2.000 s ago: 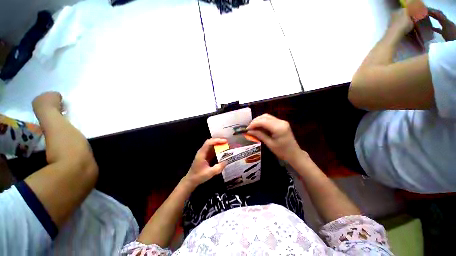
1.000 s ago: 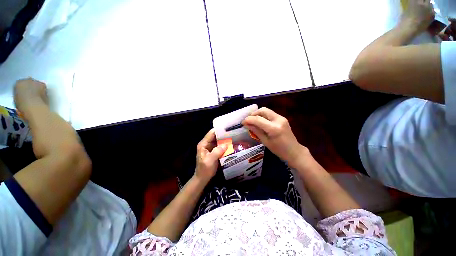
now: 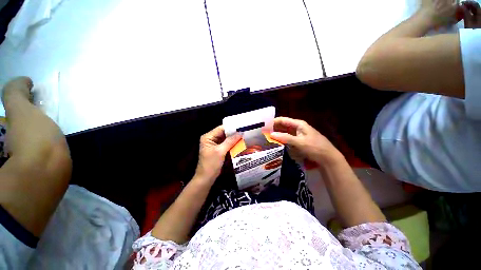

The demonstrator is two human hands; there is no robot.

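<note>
An open printed retail carton stands upright on my lap, below the table's dark edge. Its pale top flap is raised at the back, with a dark bar across it at the slot. Orange side flaps stick out left and right of the opening, and something reddish-orange shows inside. My left hand grips the carton's left side, thumb on the left orange flap. My right hand is at the right side, fingers on the right orange flap and behind the top flap.
The white seamed table lies ahead. A neighbour's bare arm rests at its left edge. Another neighbour's bent arm is at the right. A crumpled white plastic bag lies back left.
My right hand has moved off the slot area to the carton's right side, uncovering the dark bar on the flap. The view has shifted slightly.
</note>
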